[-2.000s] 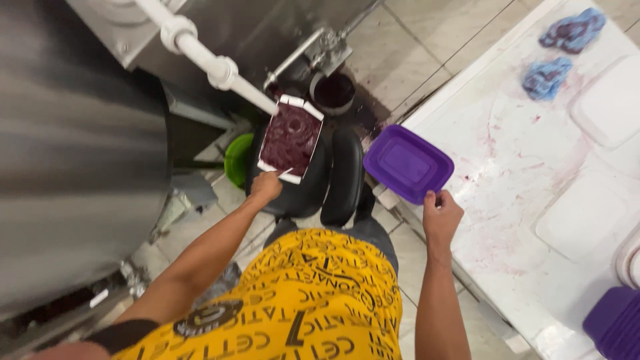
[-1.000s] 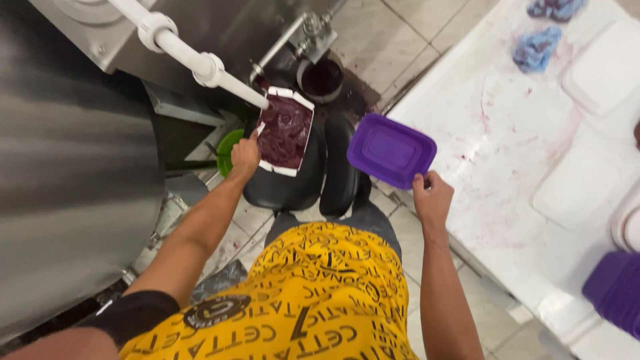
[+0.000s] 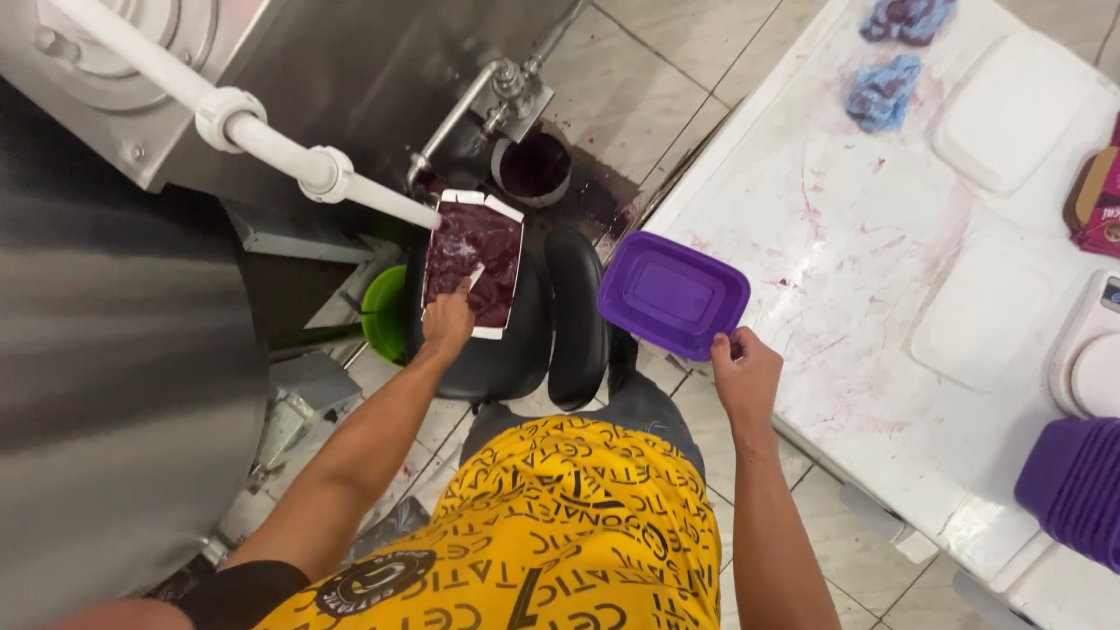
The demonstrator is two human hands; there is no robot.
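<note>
My left hand [image 3: 449,322] grips a small white spatula or scraper [image 3: 476,276] whose tip touches the thick dark purple pulp [image 3: 490,236]. That pulp fills a white-edged box [image 3: 488,332] on a black chair seat [image 3: 516,363]. The end of a white plastic pipe [image 3: 385,197] reaches the box's upper left edge. My right hand [image 3: 748,363] pinches the near right corner of an empty purple plastic tub [image 3: 674,293], held level between the chair and the white table.
The stained white table [image 3: 840,350] bears blue cloths [image 3: 884,92], white lids [image 3: 1006,114], a scale [image 3: 1094,367] and stacked purple tubs [image 3: 1072,490]. A bucket of dark liquid [image 3: 531,168] stands below a metal valve [image 3: 507,83]. A green bucket [image 3: 383,313] is left of the chair; steel machines stand beyond.
My left hand has moved from the box's left edge to over the pulp with the white tool. My right hand keeps hold of the purple tub.
</note>
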